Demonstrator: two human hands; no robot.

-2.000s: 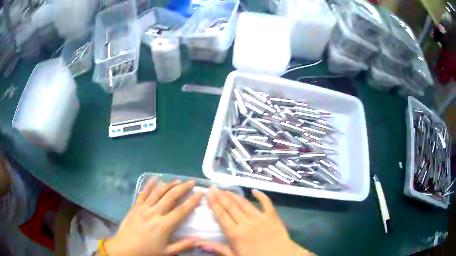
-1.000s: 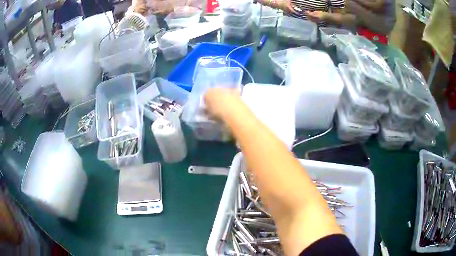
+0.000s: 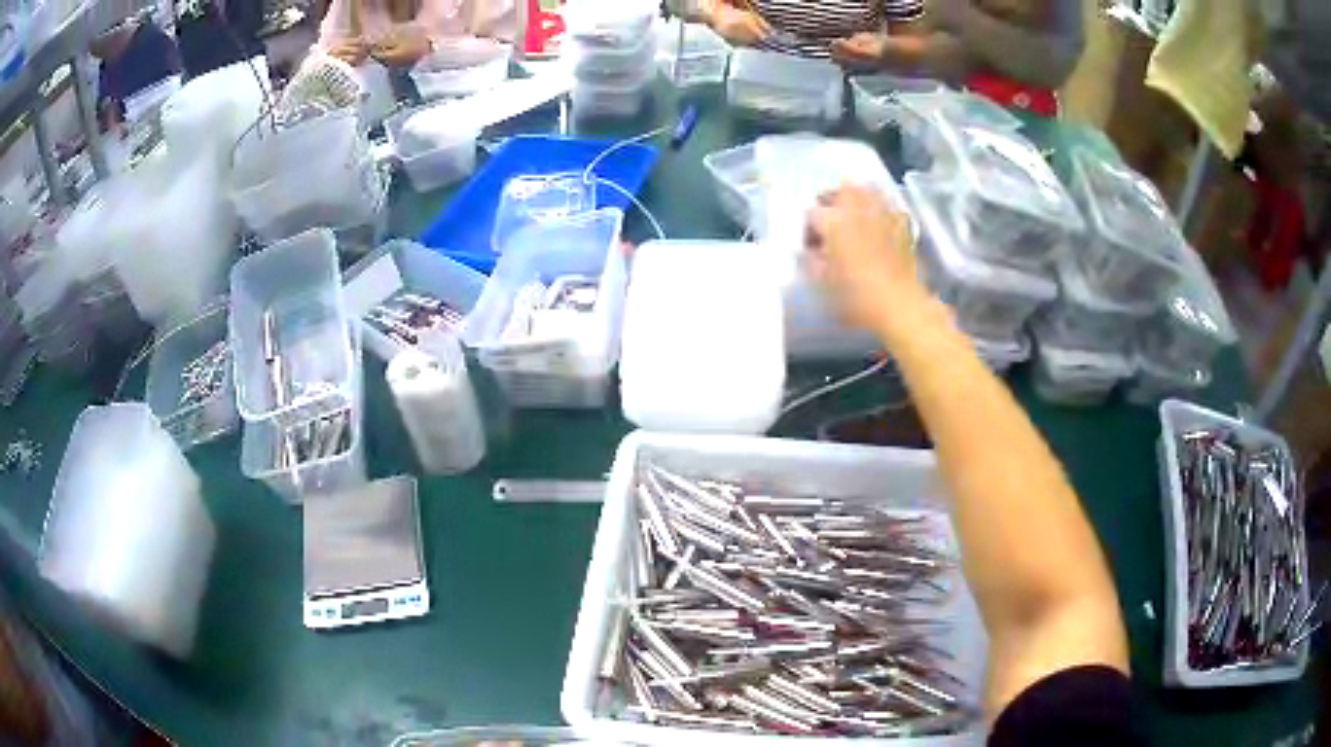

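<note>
My right hand [image 3: 861,248] reaches over the parts tray to a tall frosty white stack of tubs or lids [image 3: 832,168] at the back. The hand is blurred; its fingers touch or overlap the stack, and I cannot tell if they grip it. The large white parts tray [image 3: 591,613] holds a loose heap of silver metal cylinders [image 3: 774,598] with some red leads; my forearm covers its right part. The rim of a clear packing box [image 3: 482,737] shows at the bottom edge, mostly cut off. My left hand is not in view.
A scale [image 3: 365,547], white roll [image 3: 435,409], ruler [image 3: 548,490] and clear tubs [image 3: 555,314] stand left of the tray. A blue tray [image 3: 453,219] lies behind. Filled boxes [image 3: 1007,204] are stacked back right. A second parts tray [image 3: 1241,671] is far right. People sit opposite.
My left hand has left the picture since the earliest frame. My right hand has moved from the packing box to the clear tub, then right to the white stack. The view has tilted up.
</note>
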